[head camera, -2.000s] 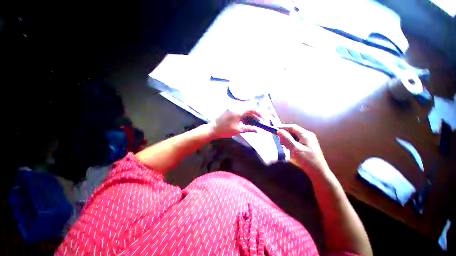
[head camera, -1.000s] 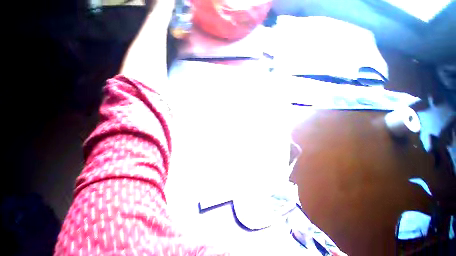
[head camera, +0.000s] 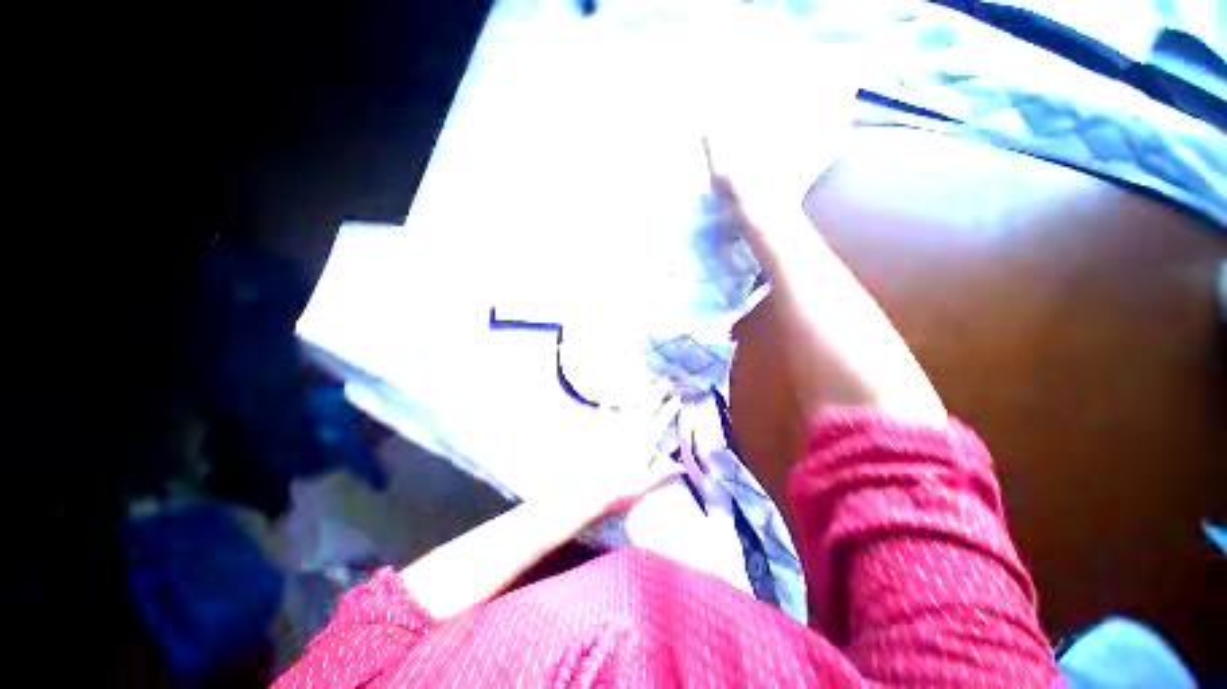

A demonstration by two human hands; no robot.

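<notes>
Pale fabric (head camera: 579, 202) with a dark-edged angular and curved cutout lies in front of me, mostly washed out by glare. Quilted fabric (head camera: 689, 361) shows beside it, its strip bunched and hanging toward my lap. My left hand (head camera: 662, 455) is at the near edge, closed around the bunched quilted fabric, its fingers blurred by glare. My right hand (head camera: 737, 209) reaches forward over the fabric, also washed out. A thin dark line shows at its fingertips; I cannot tell whether it is a tool or a fabric edge.
The glossy brown table (head camera: 996, 316) shows at right. More quilted fabric (head camera: 1063, 128) with dark gaps lies at the far right. A pale piece (head camera: 1124, 657) is at the lower right. Dark floor clutter, including a blue bundle (head camera: 202, 586), lies at left.
My left arm has come back from the far side to the near edge. My right arm now extends forward over the fabric. The view has shifted, and the red bundle is out of sight.
</notes>
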